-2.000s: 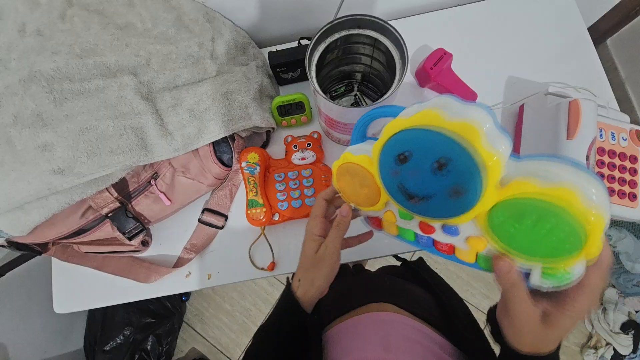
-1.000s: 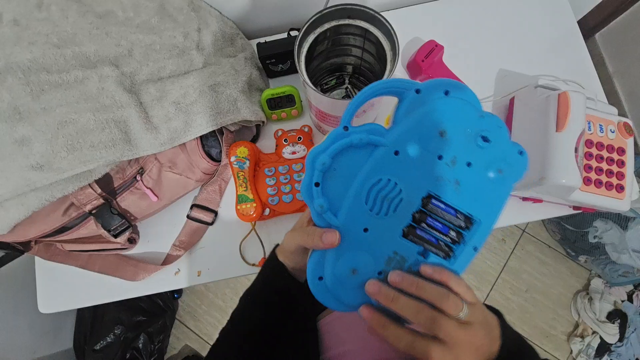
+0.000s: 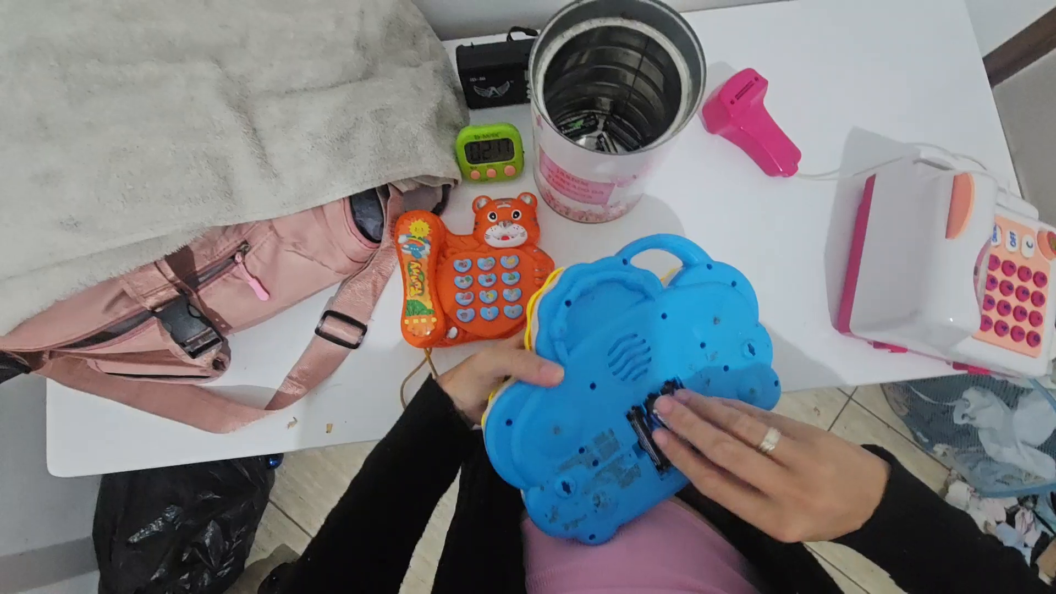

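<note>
My left hand (image 3: 503, 375) grips the left edge of a toy musical keyboard (image 3: 635, 338), held over my lap with its blue plastic back up and its handle away from me. The fingertips of my right hand (image 3: 742, 462) rest on the uncovered battery compartment (image 3: 652, 425), where dark batteries partly show; my fingers hide the rest. Just beyond my left hand an orange tiger toy phone (image 3: 487, 285) lies on the white table (image 3: 742, 247). Behind the keyboard stands an open metal can (image 3: 586, 177) with batteries at its bottom.
A pink waist bag (image 3: 289, 289) lies at the left, partly under a grey plush blanket (image 3: 206, 107). Near the can are a green digital timer (image 3: 489, 153), a black box-shaped device (image 3: 495, 73) and a pink toy scanner (image 3: 751, 124). A toy cash register (image 3: 924, 256) stands at the right.
The keyboard was face up two seconds ago and has been turned over onto its front. Since one second ago my right hand has moved from beside the battery compartment onto it.
</note>
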